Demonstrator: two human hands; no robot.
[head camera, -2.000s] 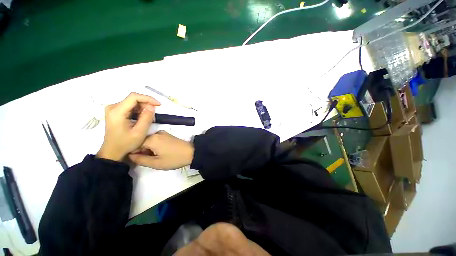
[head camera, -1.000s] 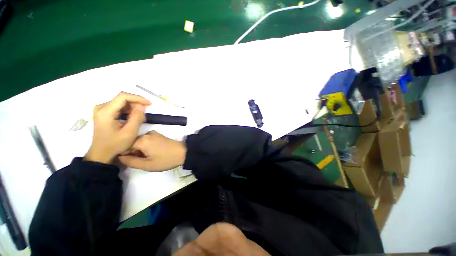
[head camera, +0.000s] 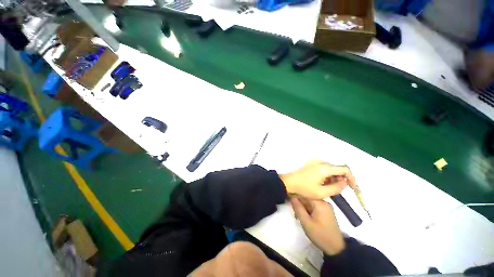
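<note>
My left hand (head camera: 317, 181) is at the right of centre, fingers bent, at the upper end of a black bar (head camera: 348, 210); the bar seems pinched there, with that end hidden. My right hand (head camera: 323, 226) lies just below, its curled fingers at my left wrist; whether it grips anything is hidden. A slim pick with a yellow-tan handle (head camera: 359, 199) lies beside the bar, close to my left fingertips. Thin dark tweezers (head camera: 259, 149) lie left of my hands on the white bench.
A long black part (head camera: 207, 150), a black rounded shell (head camera: 154, 124) and blue-black pieces (head camera: 125, 85) lie farther left. An open box (head camera: 105, 67) stands beyond. Blue stools (head camera: 71, 132) are beside the bench. Across the green strip are another bench, a cardboard box (head camera: 344, 40) and a person's hand (head camera: 479, 67).
The view has swung left along the bench. The soldering station and small dark unit left the picture; the stools and shell came in. My hands keep nearly the same pose.
</note>
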